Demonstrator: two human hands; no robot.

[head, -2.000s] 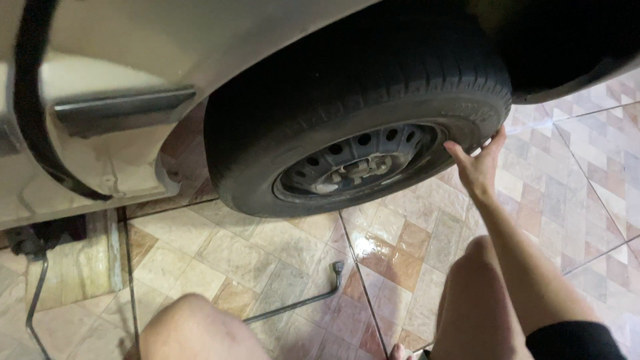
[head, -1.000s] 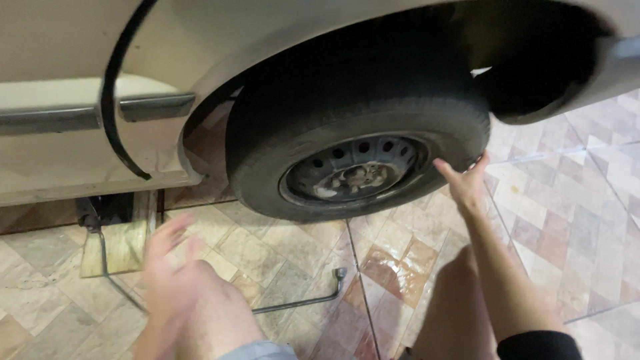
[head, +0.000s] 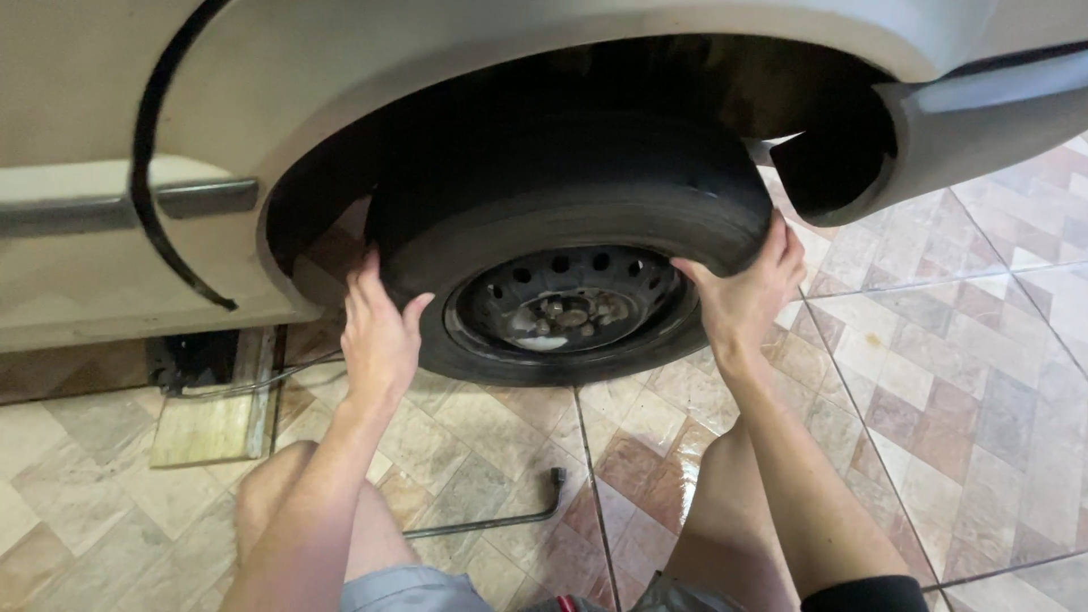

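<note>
A car wheel with a black tyre point(head: 552, 212) and a dark steel rim point(head: 569, 306) sits within the wheel arch of a light-coloured car. Several lug bolts or nuts show around the hub. My left hand point(head: 378, 327) rests against the tyre's left side, thumb toward the sidewall and fingers behind the edge. On the right side, my right hand point(head: 752, 289) grips the tyre, its thumb near the rim and its fingers around the tread. An L-shaped lug wrench point(head: 510, 520) lies on the tiled floor below the wheel, between my legs.
At the left, a jack point(head: 195, 357) stands on a wooden board point(head: 208, 429) under the car's sill, with a metal crank rod point(head: 310, 365) reaching toward the wheel. The fender point(head: 340, 76) overhangs the tyre, and the bumper's end point(head: 952, 144) is at the right.
My left hand, blurred and away from the wheel a second ago, is now against the tyre's left side. My right hand stays on the tyre's right side. The jack's rod has swung toward the wheel.
</note>
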